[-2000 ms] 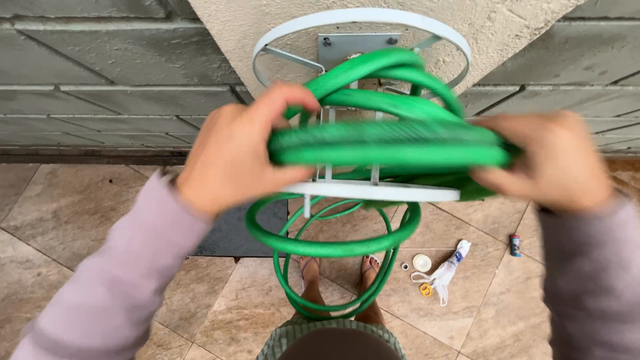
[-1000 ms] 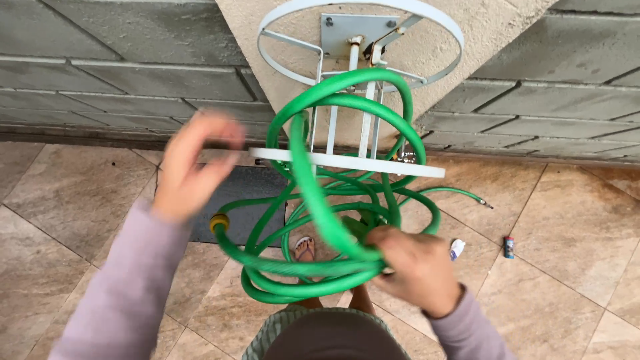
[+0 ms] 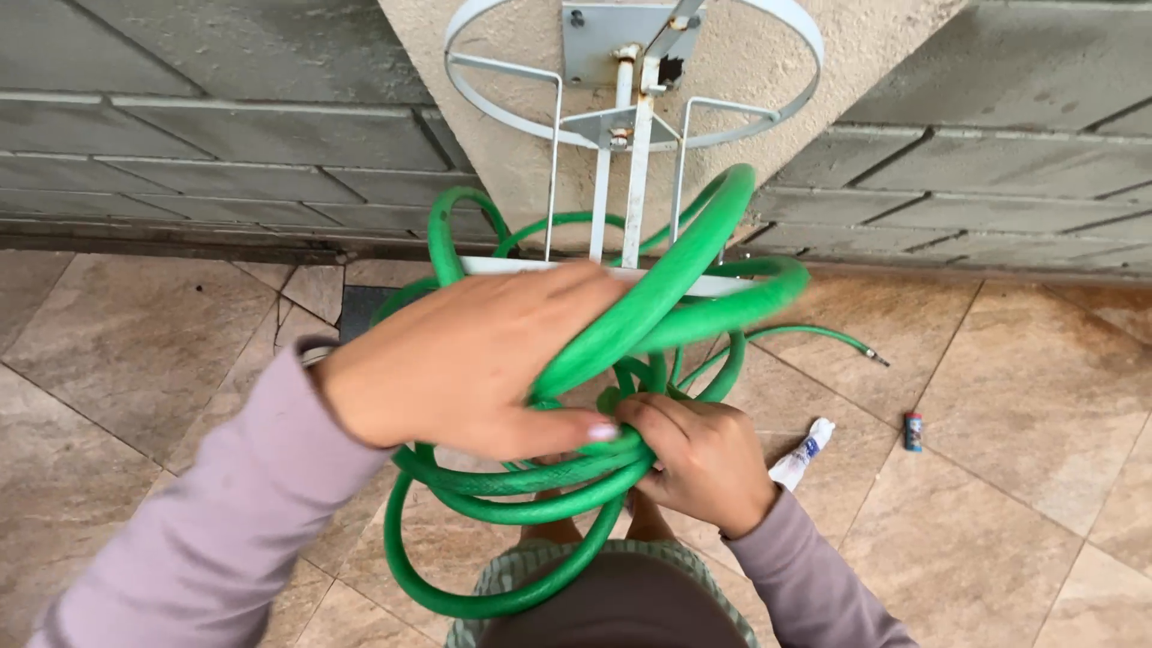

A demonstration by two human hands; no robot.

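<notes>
Loose loops of a green garden hose (image 3: 540, 508) hang in front of my body and around the lower part of a white metal hose reel frame (image 3: 635, 171). My left hand (image 3: 486, 360) reaches over the coils with its thumb stretched along them and its fingers behind a thick hose loop; whether it grips the loop is not plain. My right hand (image 3: 702, 454) is closed around several bunched hose strands, close to my left thumb. The reel's upper ring (image 3: 814, 67) carries no hose, while its lower bar (image 3: 504, 265) is partly covered by loops.
The frame is fixed by a metal plate (image 3: 585, 54) to a beige column between grey block walls (image 3: 270, 135). On the tiled floor (image 3: 990, 504) lie a white plastic wrapper (image 3: 801, 454), a small blue and red cylinder (image 3: 913, 432), a dark mat (image 3: 364, 306) and a metal-tipped hose end (image 3: 871, 355).
My left hand has moved from beside the frame onto the coils. My right hand still holds hose strands. The loops, held in both hands two seconds ago, now hang lower.
</notes>
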